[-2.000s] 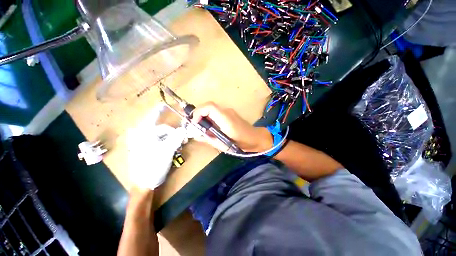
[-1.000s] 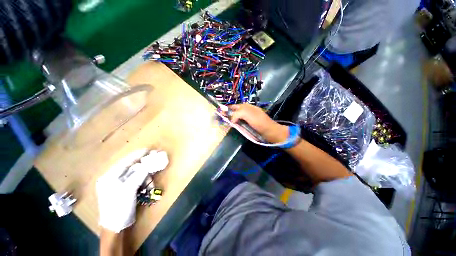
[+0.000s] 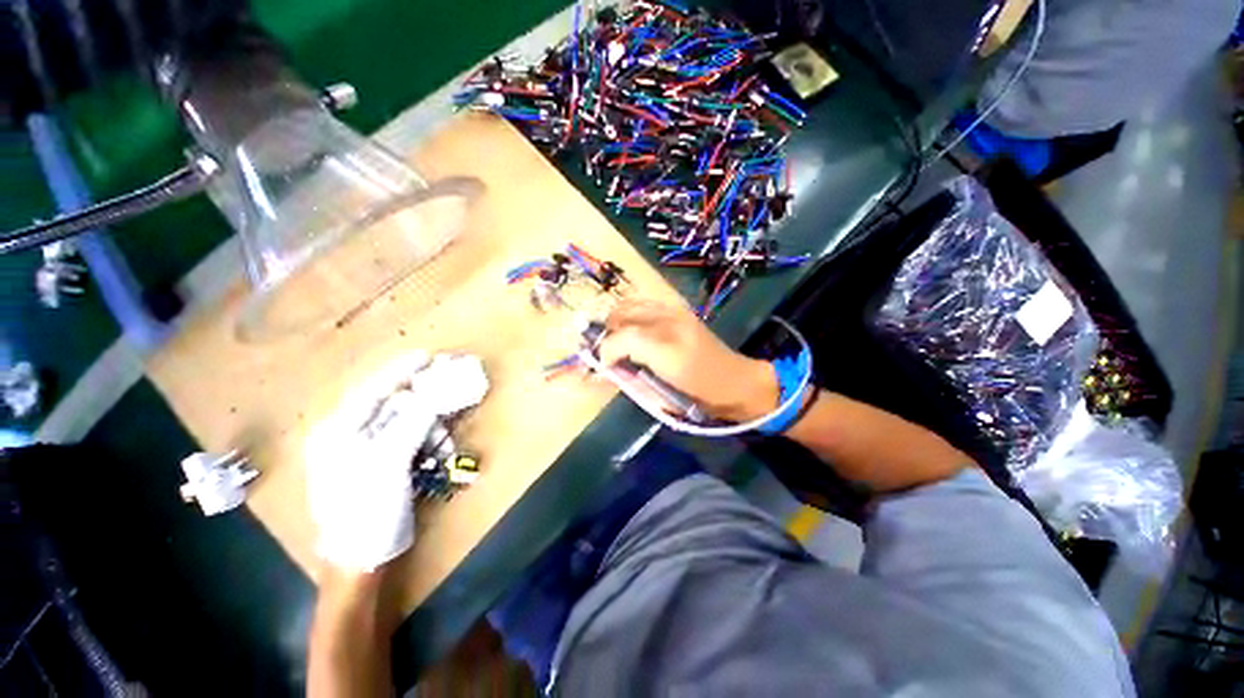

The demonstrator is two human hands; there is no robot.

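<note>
My left hand (image 3: 375,471), in a white glove, is closed around a small dark part with a yellow piece (image 3: 461,468) that sticks out by the palm, over the tan board (image 3: 505,177). My right hand (image 3: 669,357), bare with a blue wrist band (image 3: 791,390), holds the soldering iron (image 3: 662,391) at the board's right edge; its tip is hard to see. A few wired parts (image 3: 566,273) with red and blue leads lie on the board just beyond my right fingers. Another short wired end shows at my fingertips.
A tangled pile of wired parts (image 3: 682,116) lies beyond the board. The clear fume hood (image 3: 328,218) hangs over the board's left side. A white plastic piece (image 3: 216,480) is at the left edge. A bag of wired parts (image 3: 989,327) is at right, with a person's grey clothing (image 3: 1091,68) behind.
The iron has moved away from my left hand to the right side of the board. A few wired parts now lie on the board near my right hand.
</note>
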